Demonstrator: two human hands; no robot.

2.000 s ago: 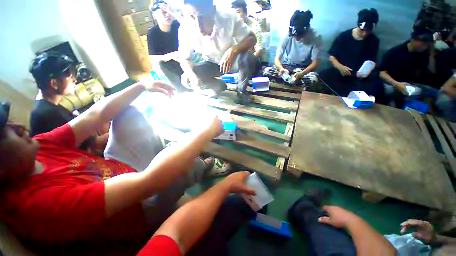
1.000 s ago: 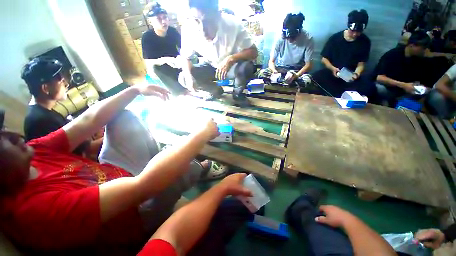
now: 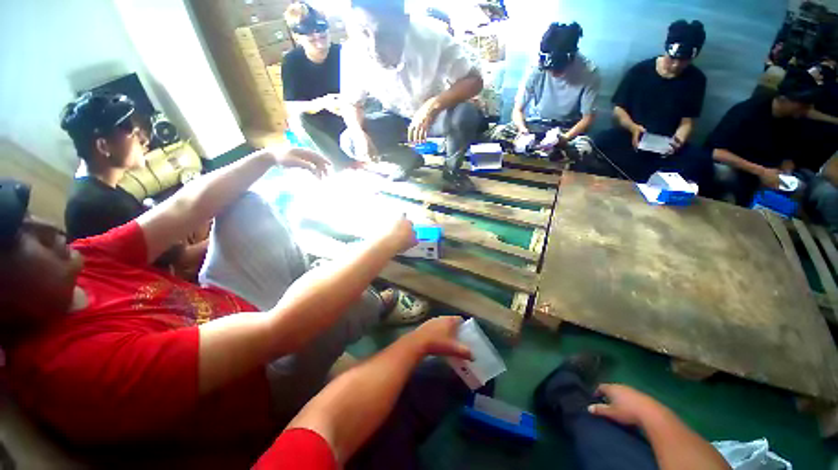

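My left hand [image 3: 447, 340], at the lower centre, holds a white box [image 3: 480, 354] by its upper left side, over my lap. A small dark mark shows on the box's lower end. My right hand [image 3: 617, 404] rests on my right knee and holds nothing that I can see; its fingers are slightly apart. A blue open box base [image 3: 501, 419] lies on the green floor between my legs, just below the white box.
A slatted pallet [image 3: 469, 296] and a plywood board [image 3: 680, 266] lie ahead, with blue and white boxes [image 3: 675, 190] on them. A person in red [image 3: 119, 340] sits close at left, arms stretched forward. Others sit around. A clear plastic bag [image 3: 749, 454] is at lower right.
The view has shifted slightly. The neighbour's hand at the lower right edge has gone out of view. The person in black across the board has lowered the white item. My hands have hardly moved.
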